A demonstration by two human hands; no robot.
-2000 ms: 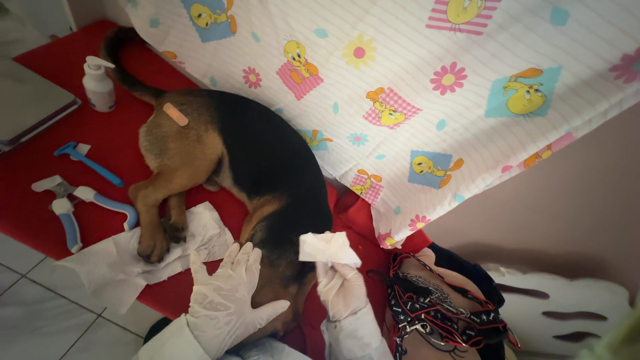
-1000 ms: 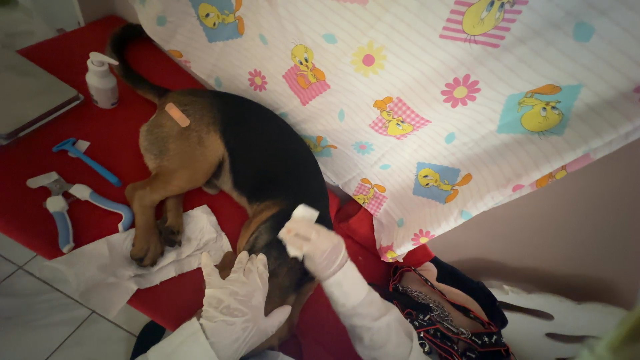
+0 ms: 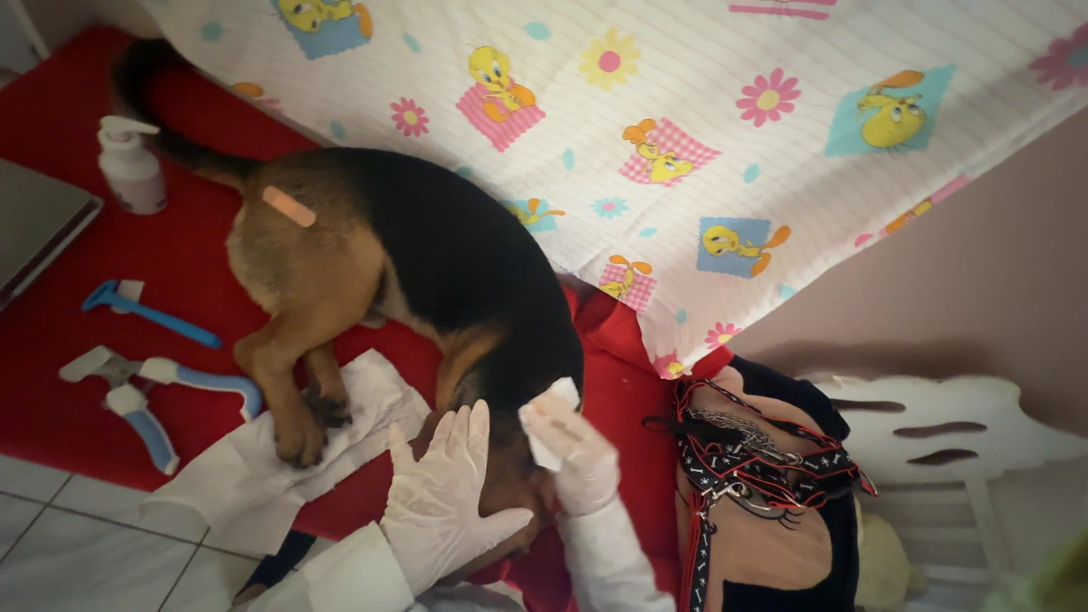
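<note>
A black and tan dog (image 3: 459, 238) lies on its side on a red cloth (image 3: 51, 408), with an adhesive bandage (image 3: 289, 206) on its haunch. My left hand (image 3: 446, 501), in a white glove, rests with fingers spread on the dog's front part near the bottom. Pinched in the gloved fingers of my right hand (image 3: 578, 450) is a folded white gauze pad (image 3: 554, 399), held against the dog's shoulder or neck area. The dog's paws lie on a white paper towel (image 3: 374, 408). The dog's head is mostly hidden by my hands and sleeves.
Left of the dog are nail clippers (image 3: 132, 374), a blue razor (image 3: 157, 314), a white pump bottle (image 3: 132, 170) and a grey flat case or laptop (image 3: 38, 221). A cartoon-print sheet (image 3: 578, 93) hangs behind. A black-and-red harness or leash (image 3: 765, 459) and a white chair (image 3: 926, 416) stand right.
My right hand has come down from holding the gauze up at the right and now has it against the dog. My left hand stays spread on the dog.
</note>
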